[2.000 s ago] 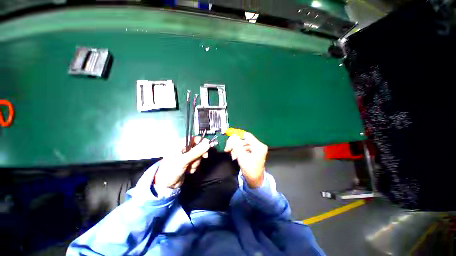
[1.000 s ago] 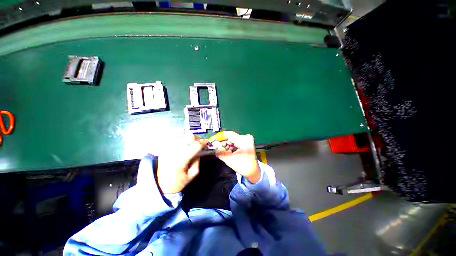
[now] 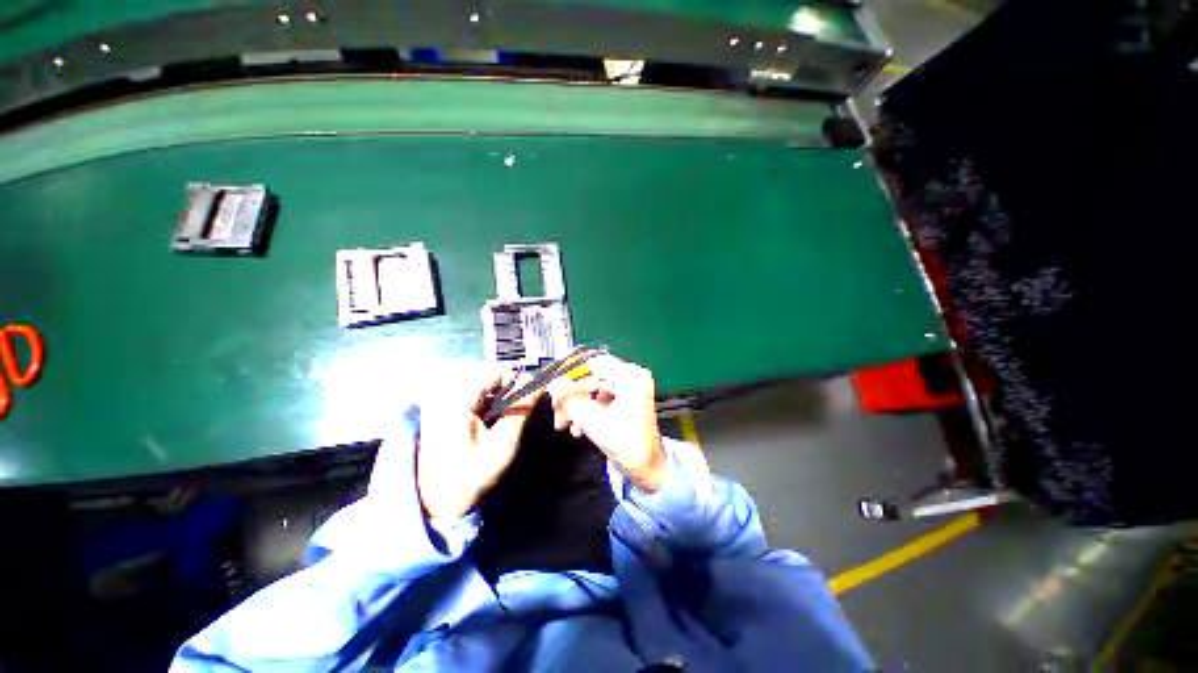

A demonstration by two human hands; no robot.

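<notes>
Thin dark cables (image 3: 528,388) run from my left hand (image 3: 463,447) up to the fingers of my right hand (image 3: 615,410). Both hands hold them just in front of the nearest fixture. A yellow patch shows at my right fingers. The slotted metal fixture (image 3: 527,334) lies on the bench just beyond my hands, with dark strands in its left part. Its open window frame (image 3: 530,272) adjoins it on the far side. My fingertips partly hide the near edge of the fixture.
A second metal fixture (image 3: 388,283) lies left of the nearest one, and a third (image 3: 225,220) farther left. Orange scissor handles (image 3: 20,368) are at the far left edge of the green bench (image 3: 709,263). Dark hanging cable stock (image 3: 1051,289) and a red bin (image 3: 907,385) are at right.
The cables now stretch visibly between both hands; one second ago my hands were close together over the ends. The view has tilted, so the bench items appear lower.
</notes>
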